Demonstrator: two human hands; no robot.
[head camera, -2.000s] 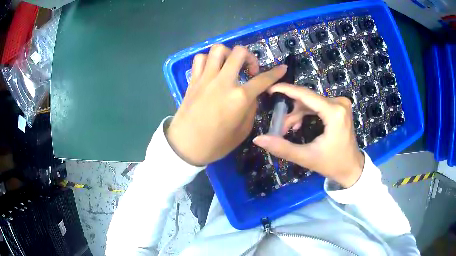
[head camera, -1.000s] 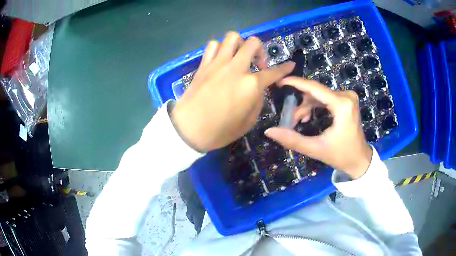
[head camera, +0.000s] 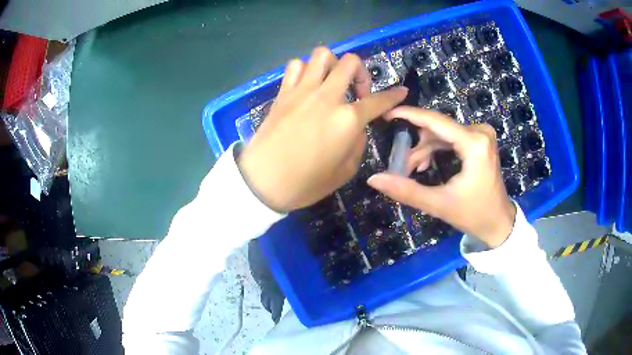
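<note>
A blue plastic tote lies tilted on the green bench and holds rows of small circuit boards, each with a round black lens. My right hand is above the tote's middle, its fingers around the glue syringe, whose pale translucent end shows. The syringe tip is hidden. My left hand is over the tote's upper left part, back up, with its index finger reaching to a dark part beside the right hand's fingertips. Whether the left fingers grip anything cannot be told.
The green bench top extends left of the tote. Stacked blue totes stand at the right edge. Clear plastic bags and a red bin are at the left. Black crates stand at the lower left.
Compared with two seconds ago, the tote sits slightly further left in view. Both hands have shifted slightly relative to the boards, exposing more of the top row. The right hand still holds the syringe.
</note>
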